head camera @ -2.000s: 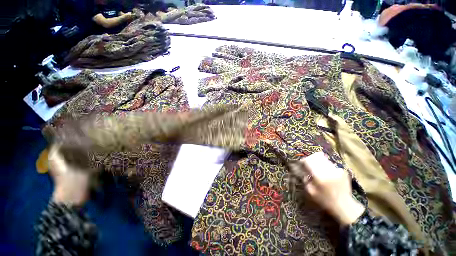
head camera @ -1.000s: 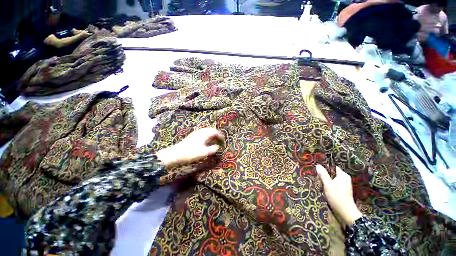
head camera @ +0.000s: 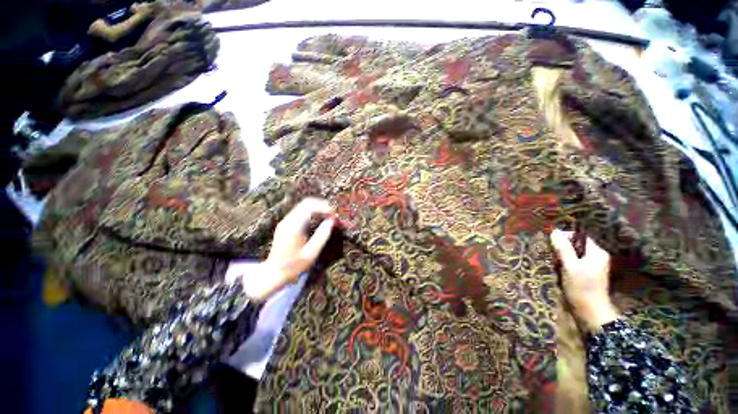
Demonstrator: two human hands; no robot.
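Note:
A patterned jacket [head camera: 461,267] in brown, red and gold lies spread across the table in front of me, slightly blurred. My left hand [head camera: 301,241] pinches its cloth at the left side, thumb and fingers together. My right hand [head camera: 581,271] grips the front edge at the right, beside a strip of tan lining [head camera: 571,364]. More tan lining shows below the collar. A black hanger hook [head camera: 543,14] stands out at the neckline. The jacket's cloth hides parts of my fingertips.
A second patterned jacket [head camera: 154,194] with a dark hook lies at left. Bunched patterned garments [head camera: 142,61] are behind it. A long dark rod [head camera: 364,26] crosses the table at the back. Clear-white crumpled material [head camera: 676,57] lies at upper right. A person's arm [head camera: 120,26] shows at upper left.
Both hands have come down onto the cloth's two sides; the left has turned and now pinches it. The view has shifted, so the hands and garments sit differently in the picture.

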